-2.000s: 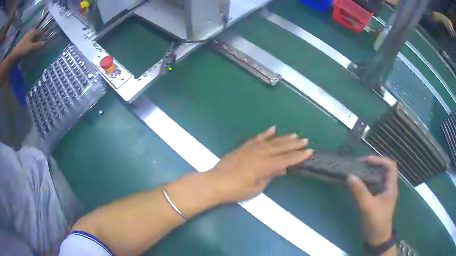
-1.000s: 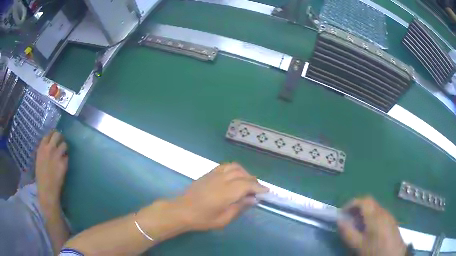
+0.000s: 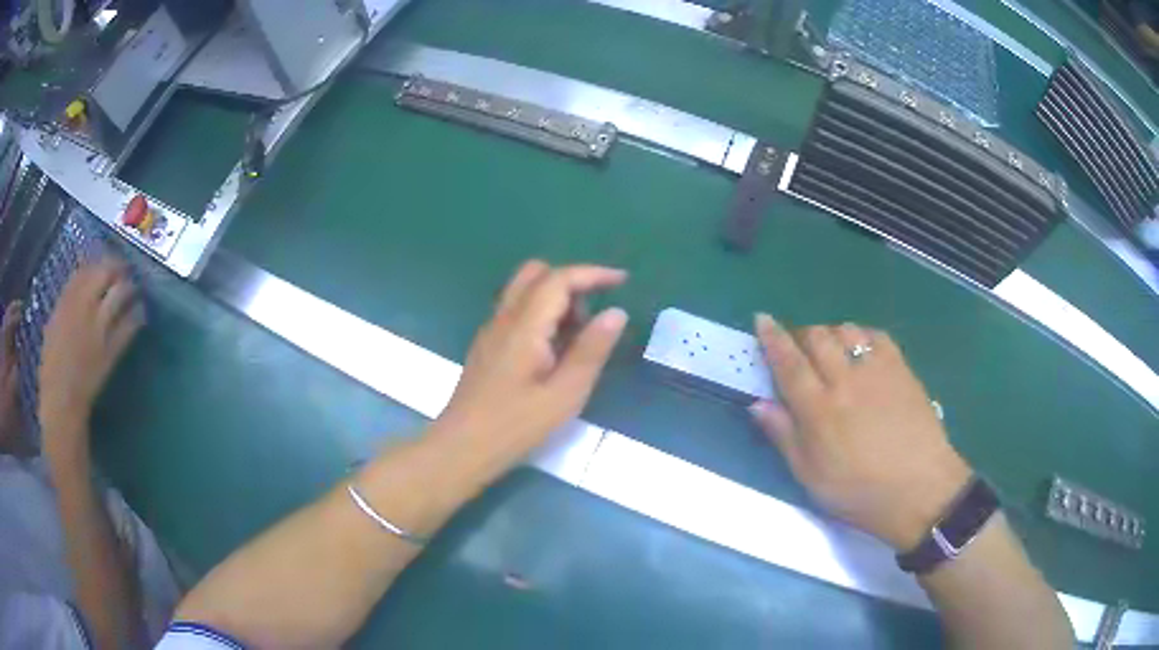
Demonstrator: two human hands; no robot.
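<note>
A bright silver plate (image 3: 702,342) with small holes lies on top of a darker jig bar on the green surface, in front of me. My right hand (image 3: 858,413) covers its right end, with thumb and fingers on its two long edges. My left hand (image 3: 540,337) is to the left of the plate, fingers apart and holding nothing. Most of the jig under the plate is hidden.
A jig bar (image 3: 505,117) lies by the far metal strip, near a dark bracket (image 3: 752,198). Stacked jigs (image 3: 925,178) stand at far right. A short jig section (image 3: 1094,512) is at right. A machine with a red button (image 3: 137,212) and another person's hand (image 3: 89,330) are at left.
The silver plate has moved from the near metal strip onto the jig bar. My left hand has let go of it. The far jig bar has shifted right in view.
</note>
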